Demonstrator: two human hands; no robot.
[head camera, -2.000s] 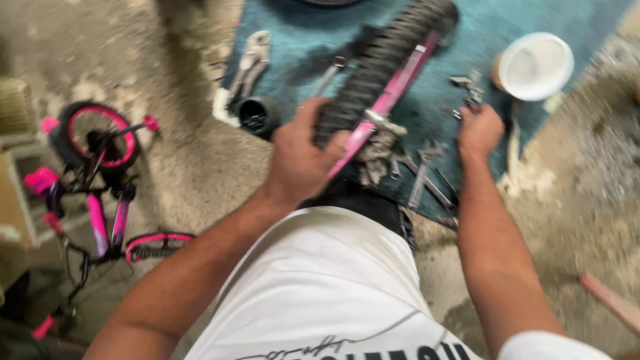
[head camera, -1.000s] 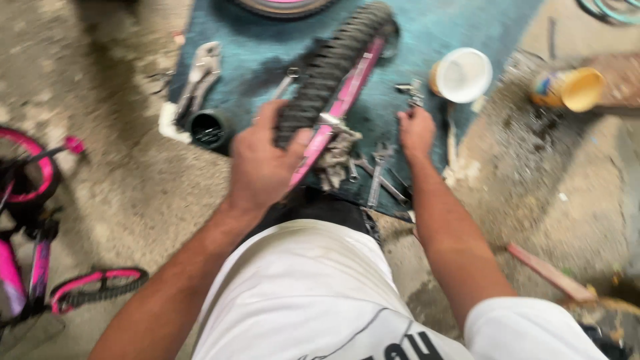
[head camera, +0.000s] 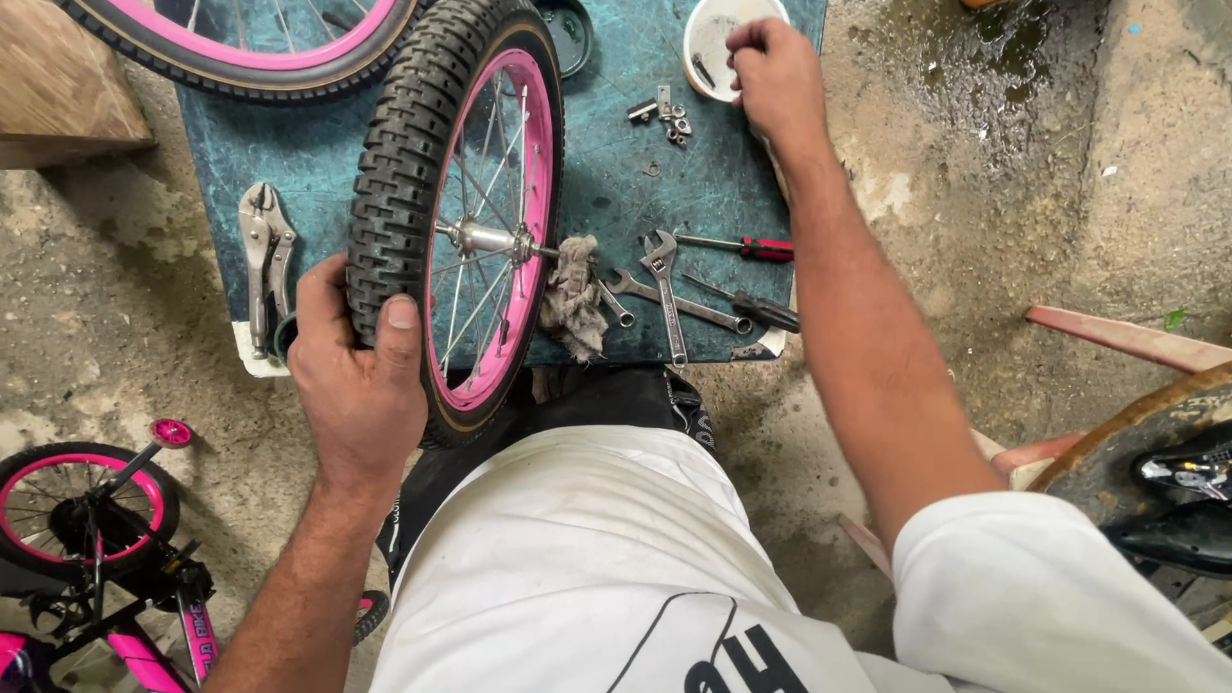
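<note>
My left hand (head camera: 361, 371) grips the black tire of a small bicycle wheel (head camera: 399, 173) with a pink rim, which stands upright near the table's front edge. Its metal hub (head camera: 481, 238) and axle show among the spokes. At the back right, my right hand (head camera: 782, 82) is over the rim of a white tub (head camera: 710, 43) that holds a small dark part; its fingertips are bent, and whether they pinch anything cannot be told. Nuts and small metal parts (head camera: 671, 117) lie beside the tub. A grey rag (head camera: 576, 300) touches the wheel's right side near the axle.
Locking pliers (head camera: 262, 260) lie at left on the blue table (head camera: 616, 183). An adjustable wrench (head camera: 666, 294), a combination wrench (head camera: 688, 308) and screwdrivers (head camera: 765, 249) lie at right. Another wheel (head camera: 260, 82) is at the back left. A pink and black bicycle (head camera: 106, 539) is on the floor.
My right hand has moved from the small metal parts to the white tub. The wheel in my left hand is turned so that its spokes and hub now show. The view has shifted.
</note>
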